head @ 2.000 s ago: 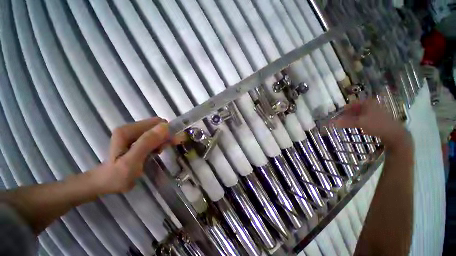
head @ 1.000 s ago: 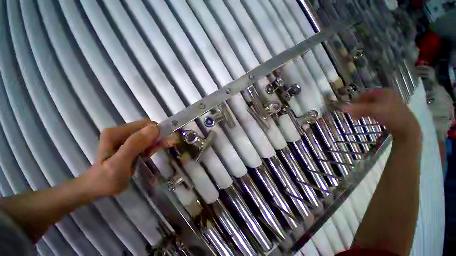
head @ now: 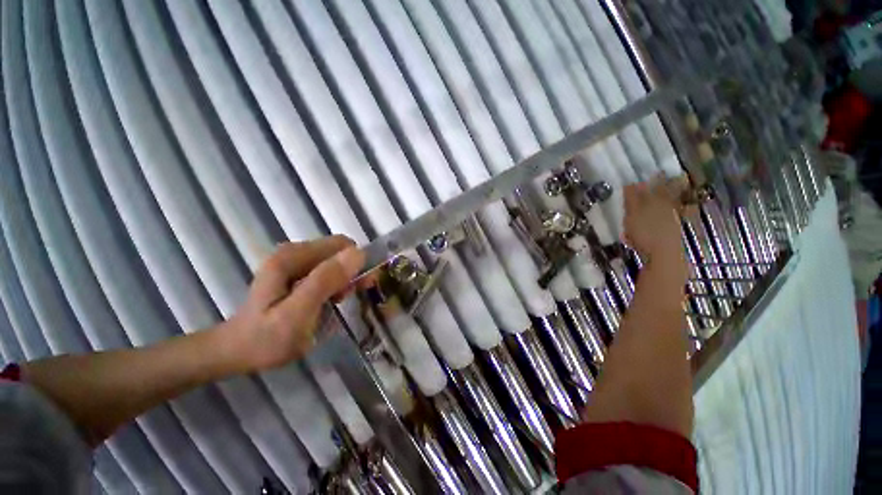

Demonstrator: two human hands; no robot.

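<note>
A long wire tray with a flat grey rim (head: 513,178) lies tilted over the tubes. My left hand (head: 302,295) grips the rim's near left corner between thumb and fingers. My right hand (head: 654,215) reaches into the tray's right part, over a white sleeve; its fingertips are blurred, and whether it holds a fitting cannot be told. Small chrome fittings (head: 559,222) lie in a cluster in the tray's middle. More chrome fittings (head: 404,270) lie beside my left hand.
White sleeved tubes (head: 242,126) run side by side under and around the tray. Bare shiny tubes (head: 488,416) show through its wires. Another group of metal fittings (head: 363,472) lies at the bottom. Dark blurred metal parts fill the upper right.
My right hand has moved left and deeper into the tray, and its red cuff now shows. The view has shifted, so the tray and my left hand appear further right.
</note>
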